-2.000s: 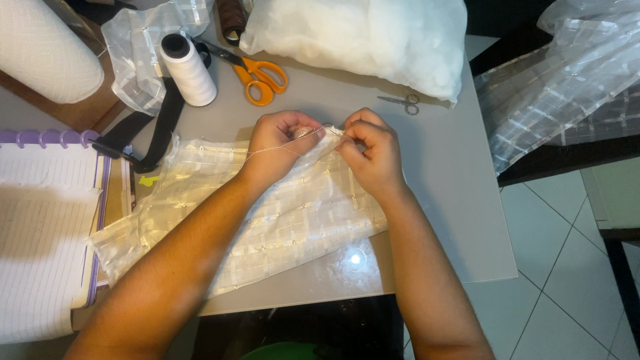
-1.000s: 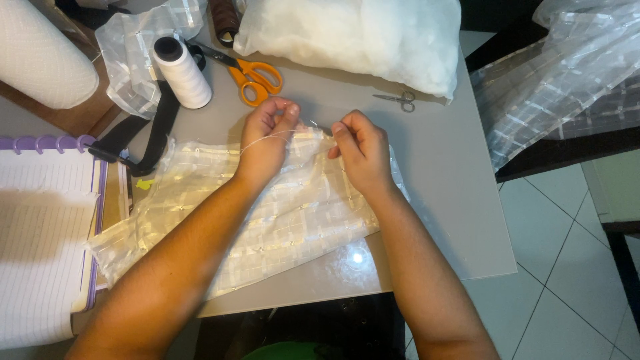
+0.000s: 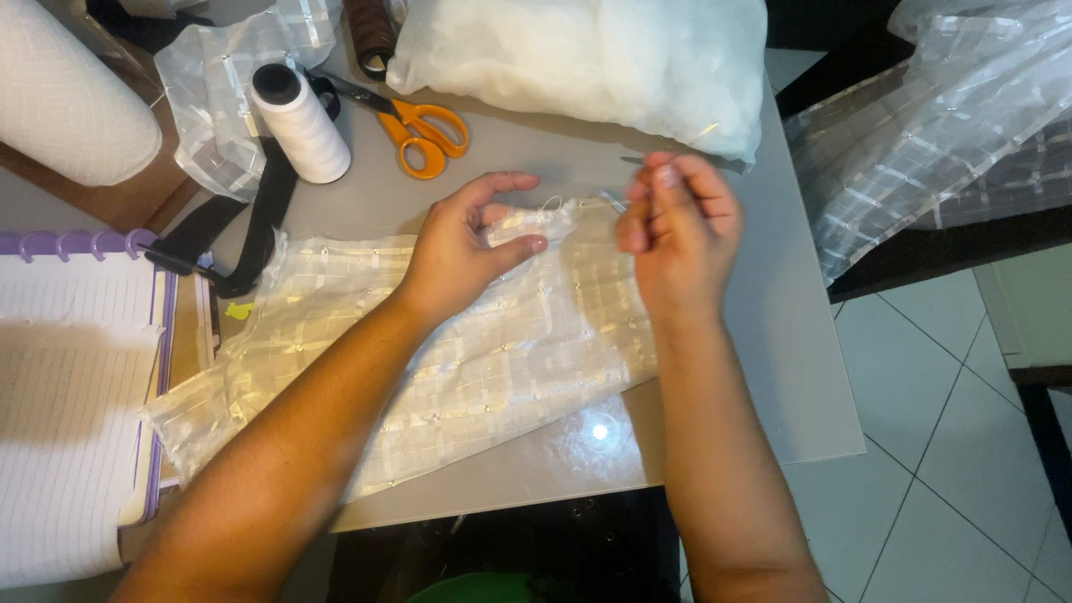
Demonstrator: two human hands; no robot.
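Observation:
A sheer white checked fabric [image 3: 502,343] lies under my forearms, its gathered upper edge near my left hand [image 3: 465,247]. That hand's thumb rests over the gathered edge, with the index finger raised apart from it. A loop of white thread [image 3: 553,203] stands up from the edge. To the right, my right hand [image 3: 682,218] is raised with thumb and fingertips together; whether a needle or thread is between them cannot be made out. Behind its fingertips shows a blade of small metal scissors [image 3: 632,159], the rest hidden. Orange-handled scissors [image 3: 423,138] lie beside a white thread cone [image 3: 306,130].
A stuffed white fabric bag [image 3: 578,67] and a dark brown spool [image 3: 370,38] lie at the back. At left are a black strap [image 3: 272,201], a paper roll [image 3: 67,92] and a ring-bound notebook [image 3: 75,335]. More sheer fabric [image 3: 946,109] lies beyond the table's right edge.
My hands have moved apart. My right hand has risen away from the gathered edge, and my left hand's thumb and index finger have spread.

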